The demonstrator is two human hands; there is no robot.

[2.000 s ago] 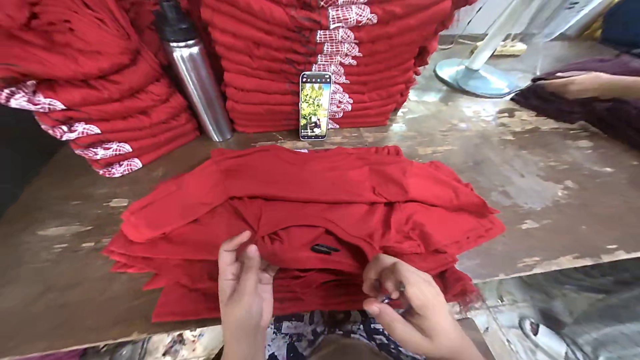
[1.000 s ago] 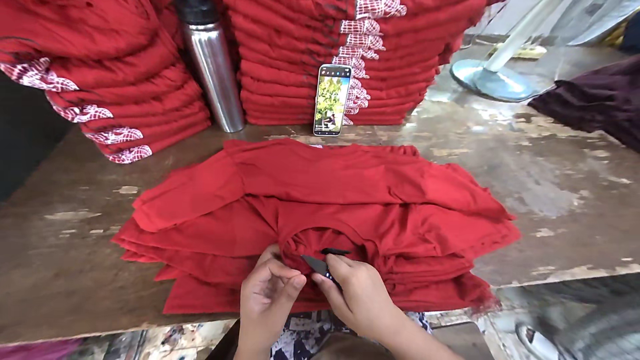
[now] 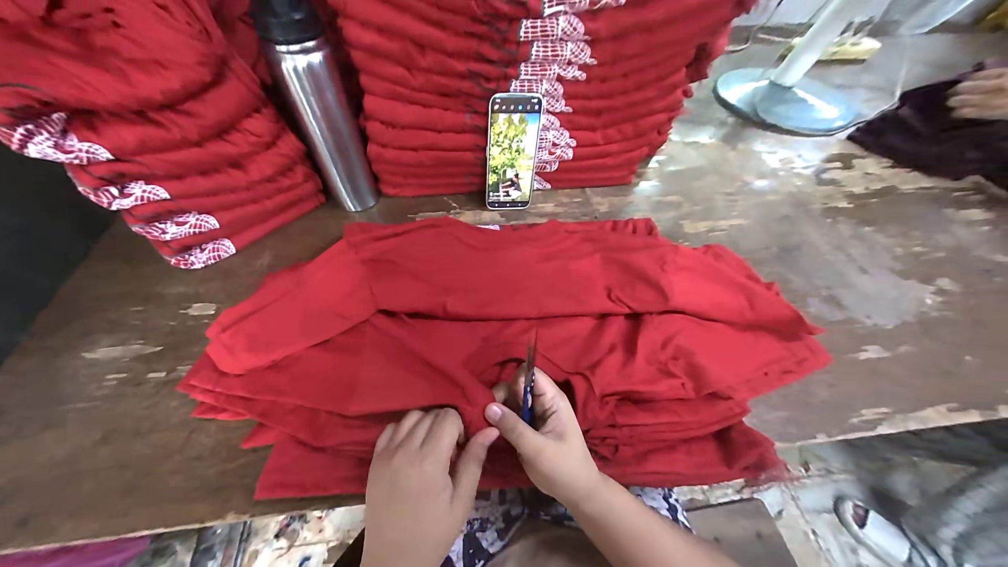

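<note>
A pile of red knit shirts (image 3: 488, 276) lies on the worn wooden table in front of me. My left hand (image 3: 425, 465) pinches the neckline edge of the top shirt between thumb and fingers. Close beside it, my right hand (image 3: 547, 441) holds small thread snips (image 3: 528, 390), their blades pointing up and away from me. The thumb and a fingertip of that hand also touch the neckline fabric. Whether the snips' blades are apart cannot be told. Part of the neck opening is hidden behind my right fingers.
Behind the pile, a smartphone (image 3: 513, 153) leans on a tall stack of folded red garments (image 3: 441, 102). A steel bottle (image 3: 327, 118) stands left of it, beside another red stack (image 3: 213, 157). At right are a round metal stand base (image 3: 787, 102) and a person's hand (image 3: 980, 93) on dark cloth (image 3: 921, 130).
My hands came together at the neckline; the snips now point upward in my right hand. The black item lying on the shirt two seconds ago is no longer seen there. The other person's hand is back in view.
</note>
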